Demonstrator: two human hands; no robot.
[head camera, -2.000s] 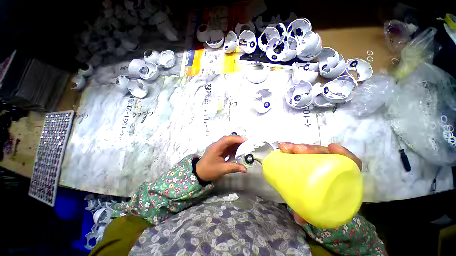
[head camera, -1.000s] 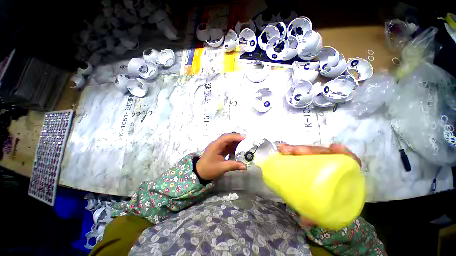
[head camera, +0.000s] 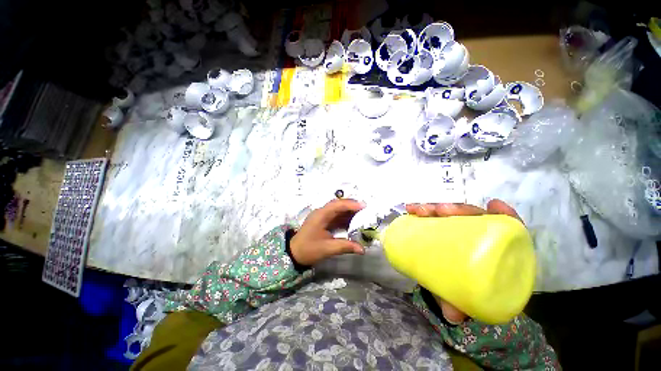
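Note:
My left hand (head camera: 325, 233) holds a white plastic shell (head camera: 372, 216) by its left side, low in the middle of the view. My right hand (head camera: 464, 211) holds a bright yellow squeeze bottle (head camera: 464, 264), tilted with its tip pointing left into the shell. The bottle hides most of my right palm. The tip is at the dark round insert inside the shell; whether it touches cannot be told. A small dark ring (head camera: 339, 193) lies on the sheeting just beyond my left hand.
White shells (head camera: 436, 134) with dark inserts stand at back right, others (head camera: 198, 124) at back left. A dotted white panel (head camera: 75, 226) lies at left. A clear plastic bag (head camera: 609, 159) and a black-handled tool (head camera: 588, 230) lie at right. White printed sheeting (head camera: 239, 196) covers the bench.
The shell and both hands have shifted slightly right and towards me. The bottle has turned a little, its base further right. The small dark ring on the sheeting now shows fully.

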